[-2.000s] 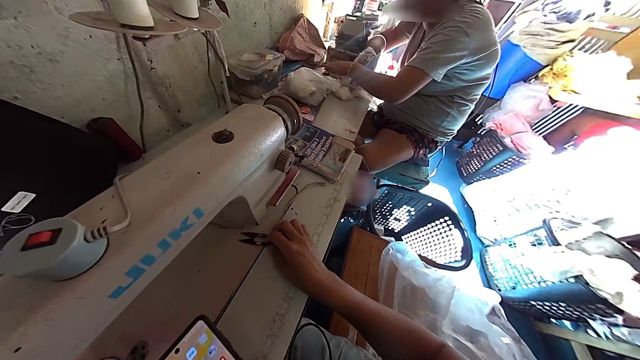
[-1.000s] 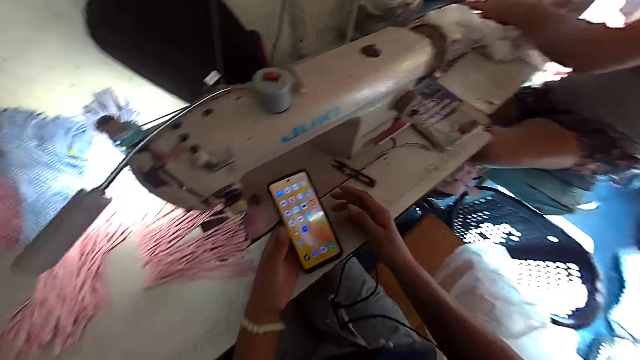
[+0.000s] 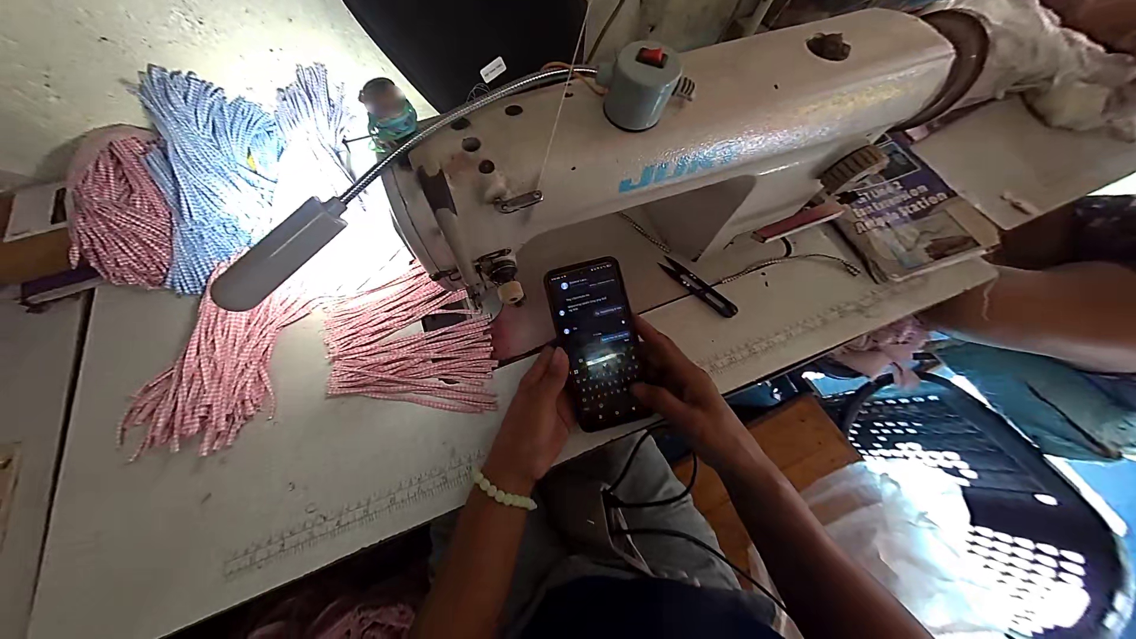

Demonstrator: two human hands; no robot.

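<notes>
A smartphone with a dark screen and a lit keyboard is upright between my two hands over the table edge. My left hand grips its left side and lower corner; a beaded bracelet circles that wrist. My right hand is on the phone's right side, its thumb at the keyboard. Just beyond the phone stands a white Juki sewing machine. Pink checked fabric strips lie by its needle area, left of the phone. Black thread snips lie on the table right of the phone.
A gooseneck lamp hangs over more pink strips. Blue checked strips and a pink bundle lie at the back left. A worn book is at the right, near a person's leg. A black perforated basket stands below.
The phone, lying on the table two seconds ago, is now held in both hands. My right hand has moved from beside the snips to the phone. The screen went from app icons to a dark keyboard view.
</notes>
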